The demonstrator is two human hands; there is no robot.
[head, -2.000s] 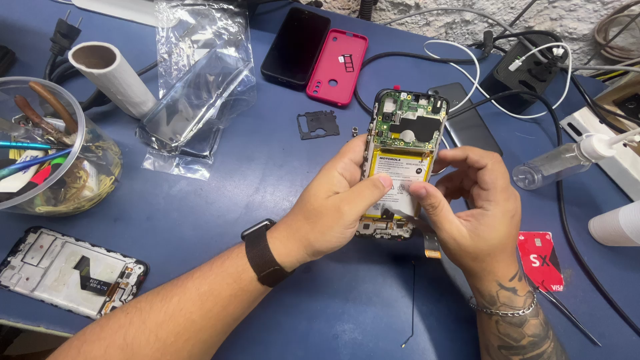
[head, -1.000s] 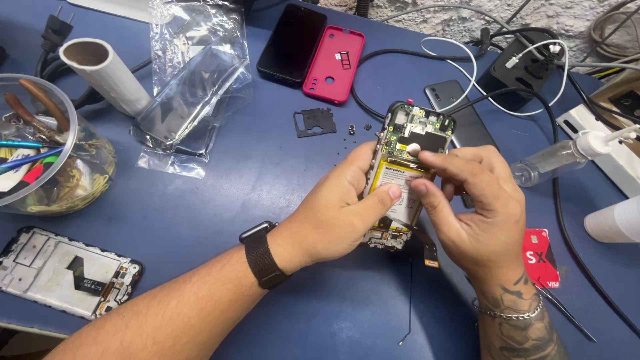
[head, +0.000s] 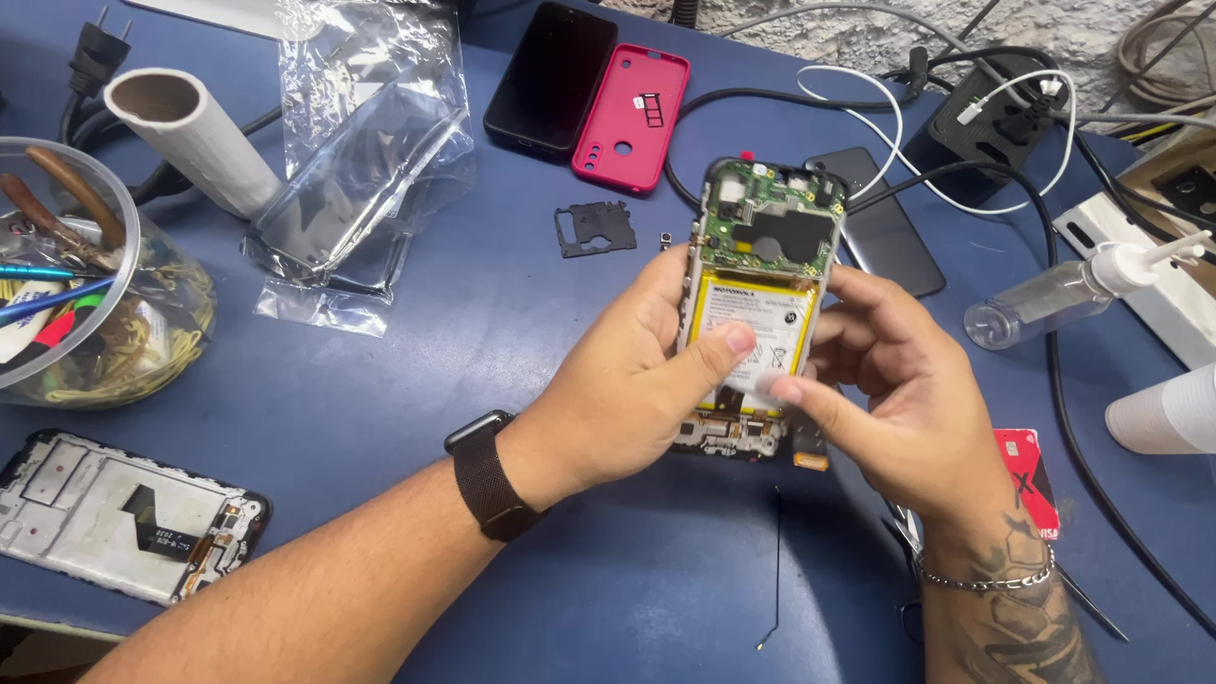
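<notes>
An opened smartphone (head: 760, 304) is held above the blue table, its green circuit board (head: 774, 214) at the top and its Motorola battery (head: 755, 323) below. My left hand (head: 636, 380) grips the phone's left edge, thumb lying on the battery. My right hand (head: 893, 389) holds the right side, thumb at the battery's lower right and fingers partly hidden behind the phone. A flex cable (head: 810, 446) sticks out at the lower right. Left of the phone lie a black plastic cover (head: 596, 229) and a tiny camera module (head: 666, 240). A thin black antenna cable (head: 778, 570) lies below.
Around the hands are a phone frame (head: 114, 522), a tub of tools (head: 142, 313), a cardboard tube (head: 195, 142), a bagged screen (head: 332, 190), a black phone (head: 551, 76), a red case (head: 632, 123), a grey phone (head: 883, 223), a pump bottle (head: 1054, 294), a red card (head: 1031, 480) and tweezers (head: 1092, 603).
My right thumb and fingers have moved down from the circuit board to the phone's lower right side. The phone is more upright than a second ago and still in my left hand.
</notes>
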